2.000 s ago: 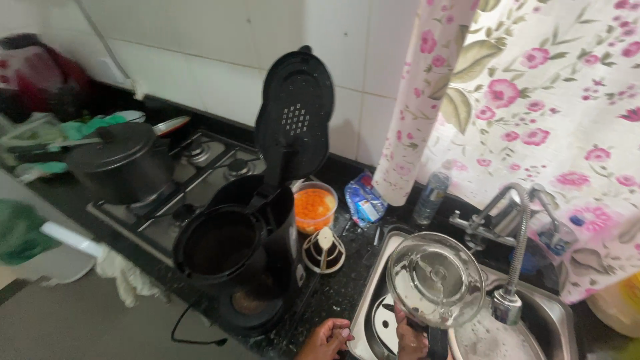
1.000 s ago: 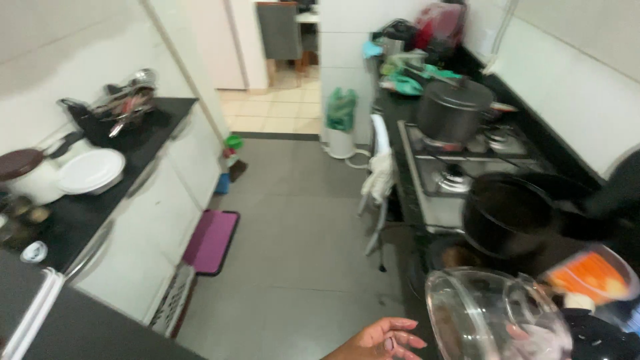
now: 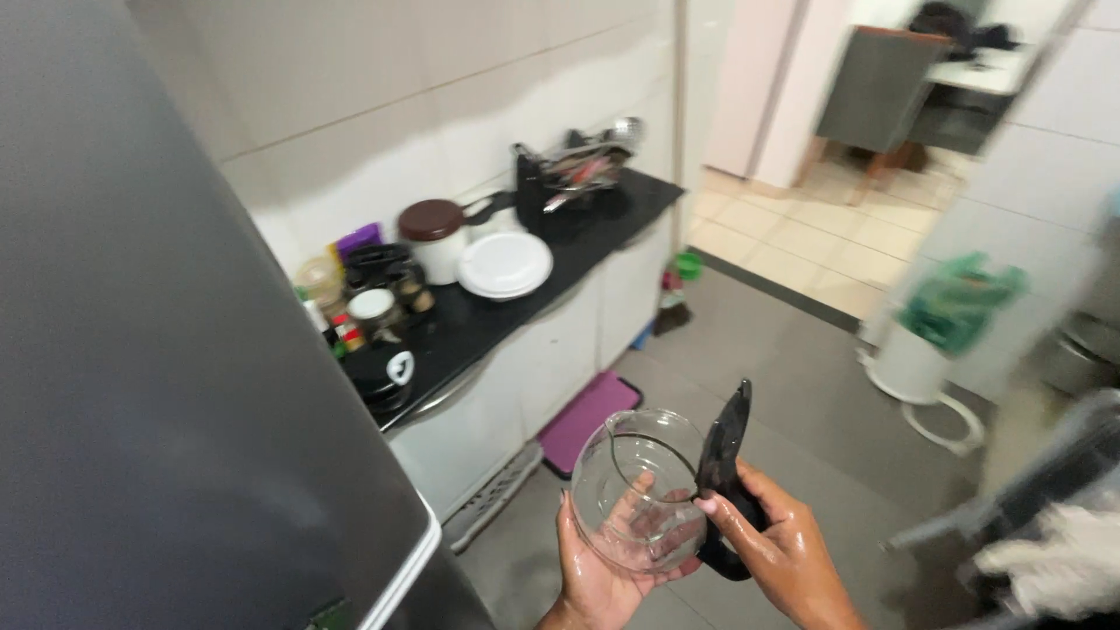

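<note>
A clear glass coffee carafe (image 3: 639, 490) is held in front of me at the lower middle of the view. My left hand (image 3: 608, 560) cups its base and side from below, fingers seen through the glass. My right hand (image 3: 779, 542) grips its black plastic handle (image 3: 744, 525), the thumb near the top of the handle. The black lid (image 3: 728, 429) stands flipped up beside the rim. Both hands look wet. No liquid can be made out in the carafe.
A grey refrigerator (image 3: 262, 350) is close on the left. Beyond it, a black counter (image 3: 477, 337) holds jars, a white plate (image 3: 505, 262) and a utensil rack (image 3: 586, 175). A purple mat (image 3: 591, 420) lies on the floor; a white bin (image 3: 910, 359) stands right.
The view has swung far left, from the sink and stove to the opposite counter. The carafe has come away from over the sink. My left hand, apart from it one second ago, now supports it.
</note>
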